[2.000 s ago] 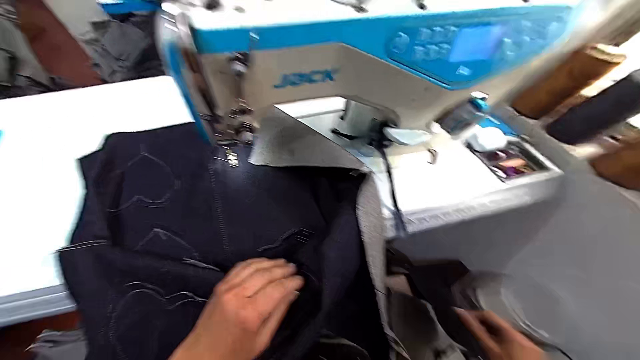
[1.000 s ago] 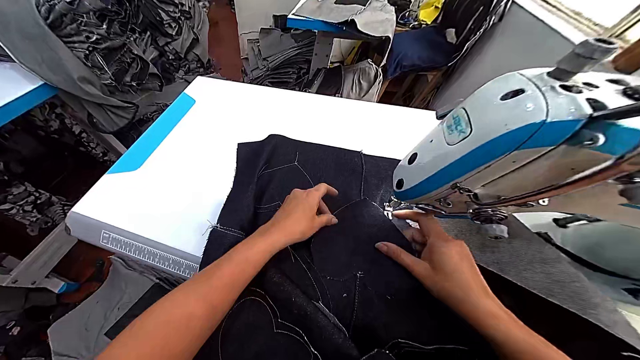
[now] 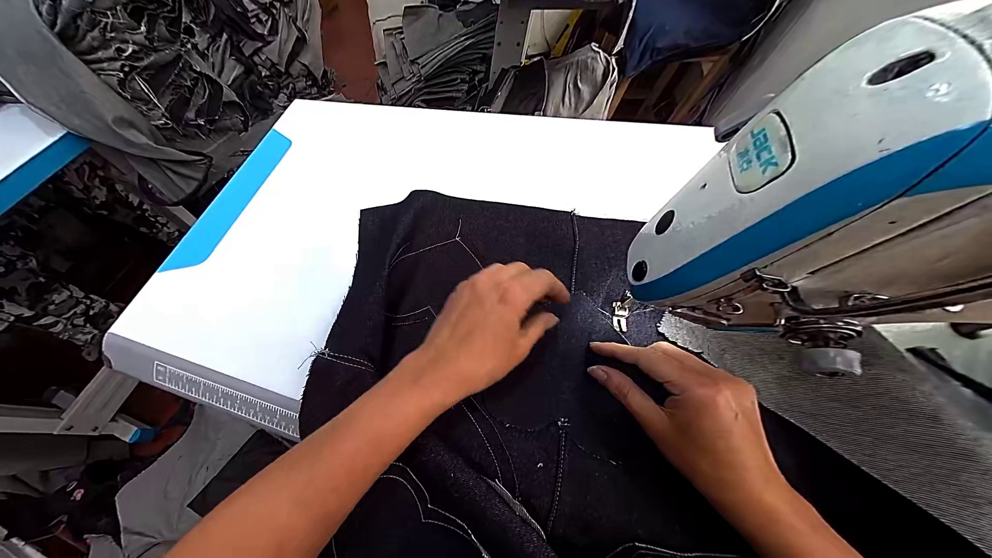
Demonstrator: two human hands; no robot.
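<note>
Dark denim fabric (image 3: 511, 217) with pale stitched lines lies under the presser foot (image 3: 620, 316) of a Jack sewing machine (image 3: 821, 163). My left hand (image 3: 496, 325) rests on the denim left of the foot, fingers curled and thumb apart from them. Just below the foot, my right hand (image 3: 690, 395) touches the fabric with its index finger and thumb spread. Neither hand grips anything visible. The needle itself is too small to make out.
The white sewing table (image 3: 310, 186) has a blue strip and a printed ruler (image 3: 225, 395) along its front edge. Grey fabric (image 3: 868, 418) lies at the right. Heaps of dark cloth scraps (image 3: 194, 62) and stacked grey pieces (image 3: 442, 62) are behind.
The right hand, low and away from the denim two seconds ago, is now on it by the presser foot. Since one second ago, it has drawn slightly back from the foot. The view has swung widely.
</note>
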